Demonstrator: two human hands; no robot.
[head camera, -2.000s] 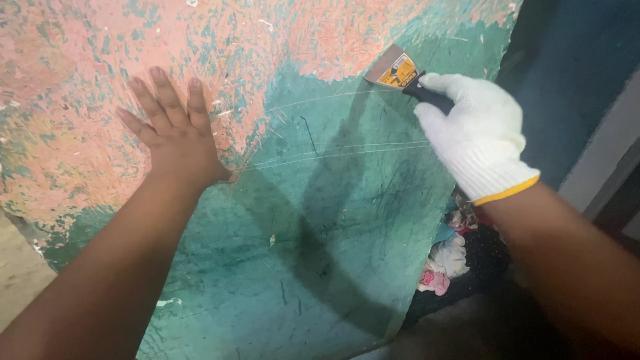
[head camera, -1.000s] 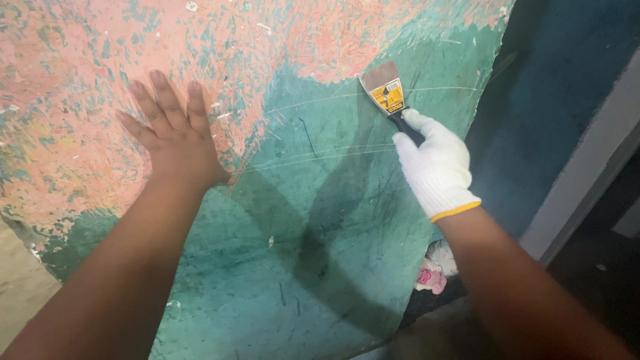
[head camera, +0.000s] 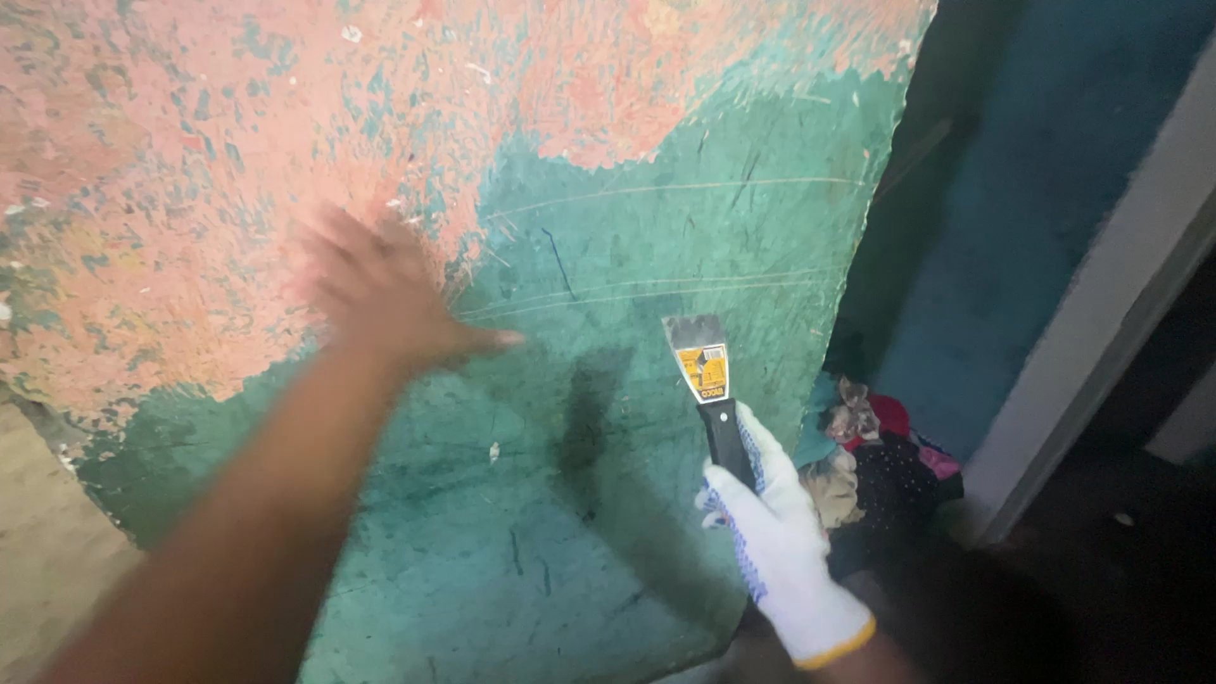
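My left hand (head camera: 380, 285), bare and blurred, is spread with fingers apart in front of the wall (head camera: 703, 228), near the border between exposed pink patches and green paint. Whether its palm touches the surface I cannot tell. My right hand (head camera: 779, 532), in a white knit glove with blue dots and a yellow cuff edge, grips the black handle of a putty knife (head camera: 704, 366). The metal blade points up, with a yellow label bearing writing on it. It lies over the green paint, right of my left hand; contact with the wall is not plain.
A heap of cloth items (head camera: 893, 465) lies in the dark beyond the wall's right edge. Further right stand a blue wall (head camera: 1026, 190) and a pale upright frame (head camera: 1102, 285). A sandy-coloured surface (head camera: 47, 541) shows at the lower left.
My right hand has moved down with the putty knife, away from the pink and green border where the blade was. My left hand, sharp and still before, is now blurred, its thumb stretched out rightward.
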